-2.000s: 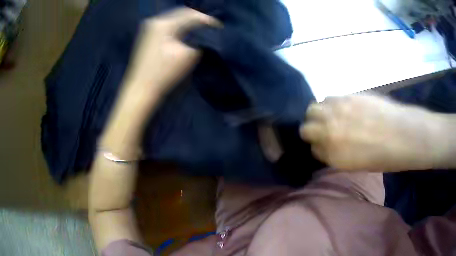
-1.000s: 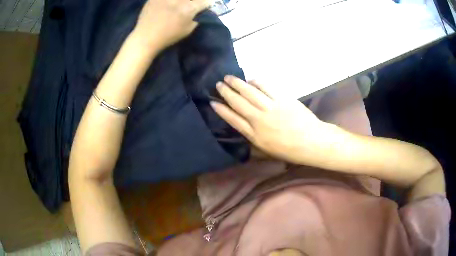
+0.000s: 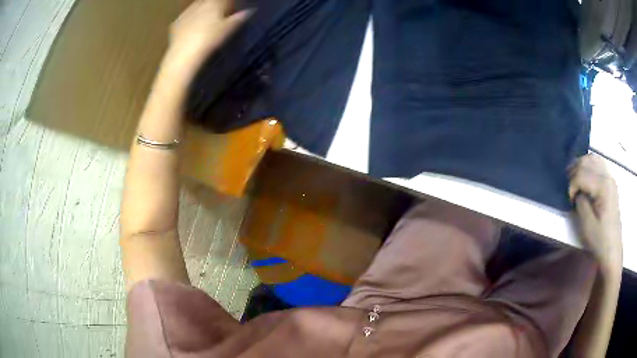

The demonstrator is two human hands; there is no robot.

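Observation:
A dark navy garment (image 3: 475,91) lies spread over the white table, with two leg-like panels and a white gap between them. Its top is cut off by the picture's edge. My left hand (image 3: 202,31) is at the garment's upper left edge, its thumb against the dark cloth. Its fingertips are partly cut off and blurred, so its grip cannot be told. My right hand (image 3: 594,192) is at the garment's lower right corner, with curled fingers pinching the cloth edge.
The white table's front edge (image 3: 489,199) runs above the lap. Brown cardboard (image 3: 98,77) lies at left, over a pale floor (image 3: 63,238). Orange-and-brown material (image 3: 237,157) hangs by the table's left part, with a blue item (image 3: 311,290) below. Shiny machine parts (image 3: 611,63) show at upper right.
The garment has gone from a bunched, folded state to spread flat across the table. My right hand has moved far right, and my left hand is at the garment's left edge. The view has shifted.

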